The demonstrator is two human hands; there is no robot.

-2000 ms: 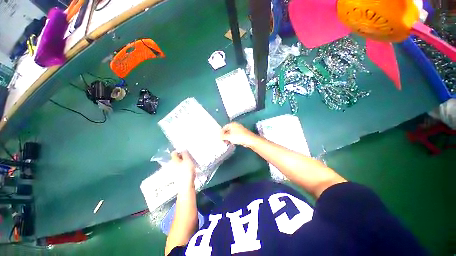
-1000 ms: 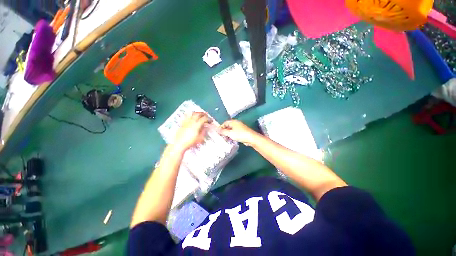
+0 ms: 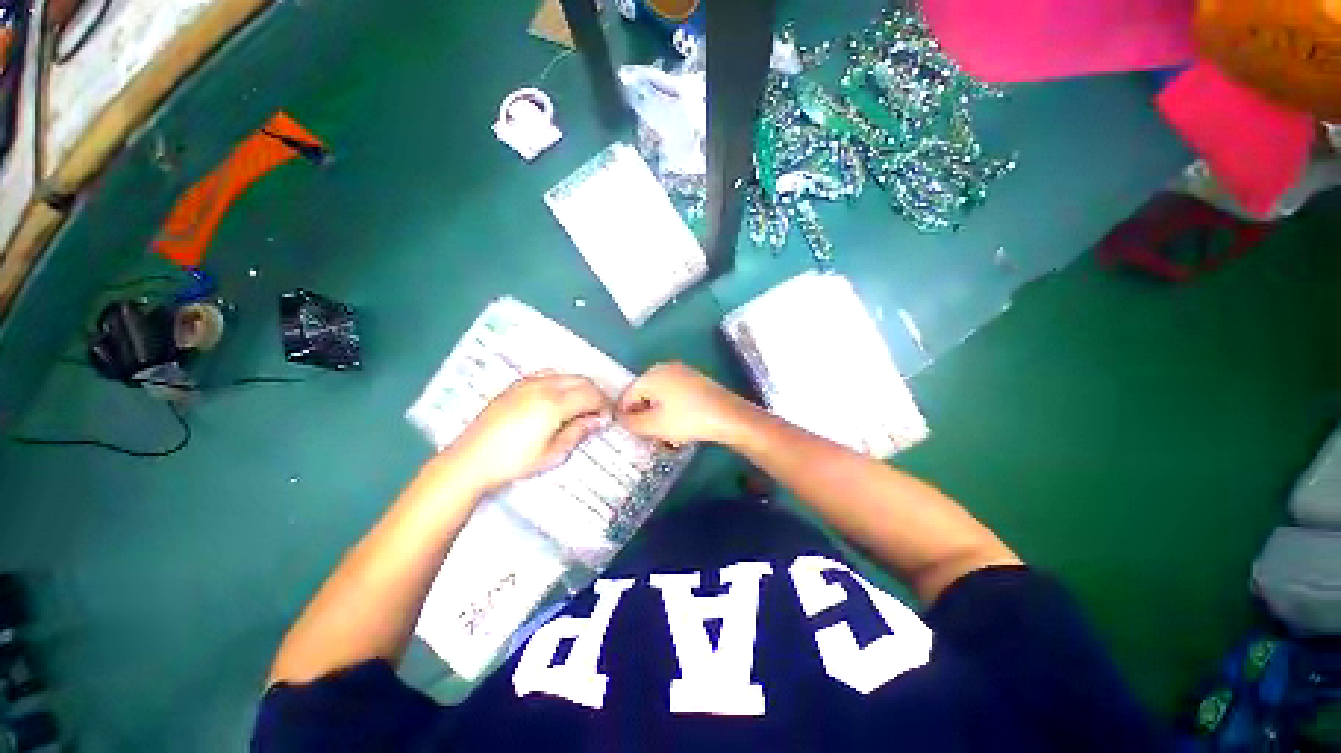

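A bubble-wrap pack of boards [image 3: 508,346] lies on the green bench in front of me, with rows of parts showing through. My left hand [image 3: 533,424] rests on the pack, fingers bent. My right hand [image 3: 669,406] meets it at the pack's middle, fingertips pinched together. What the fingertips hold is too small to tell. Another white pack with dark marks [image 3: 483,589] lies partly under the near side. One white pack [image 3: 630,236] lies beyond my hands, and another [image 3: 827,361] lies to the right near the bench edge.
A dark post [image 3: 731,133] stands beyond the packs. A heap of circuit boards [image 3: 912,125] and a clear plastic bag [image 3: 669,118] lie behind it. A tape roll [image 3: 525,122], black box [image 3: 319,328] and cables are left. Pink fan blades [image 3: 1243,140] hang close at top right.
My left hand has moved from the pack's near left edge onto its middle, meeting my right hand. The view has shifted, so bench items appear further left.
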